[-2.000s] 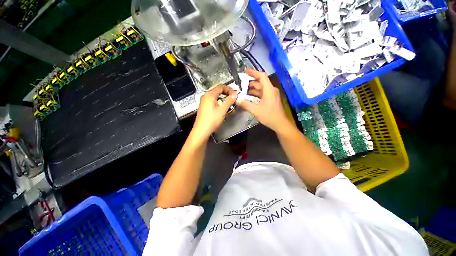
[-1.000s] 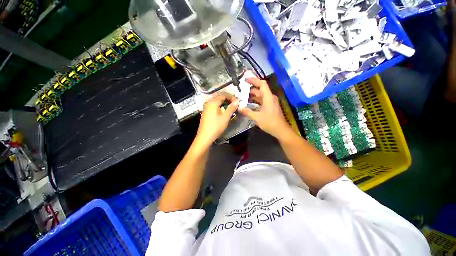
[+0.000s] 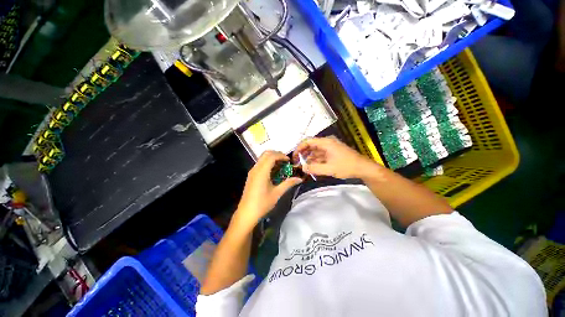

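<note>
My left hand [image 3: 263, 184] holds a small green circuit board [image 3: 284, 173] between thumb and fingers, close to my body. My right hand [image 3: 328, 157] pinches a small white plastic part [image 3: 303, 161] beside the board; the fingers hide much of both. Both hands are just in front of the near edge of the metal work tray [image 3: 288, 132], which bears a yellow patch. Whether board and white part are joined cannot be told.
The soldering machine's dark rod [image 3: 267, 75] points down behind the tray, under a clear hood [image 3: 167, 18]. A black mat [image 3: 124, 145] with a row of yellow-green boards [image 3: 87, 90] is left. A blue parts tray [image 3: 365, 96], yellow crate [image 3: 509, 158] and blue crate [image 3: 142, 272] surround me.
My hands have moved from under the soldering rod back toward my body, baring the metal tray. A green board now shows in my left hand. The camera view has shifted.
</note>
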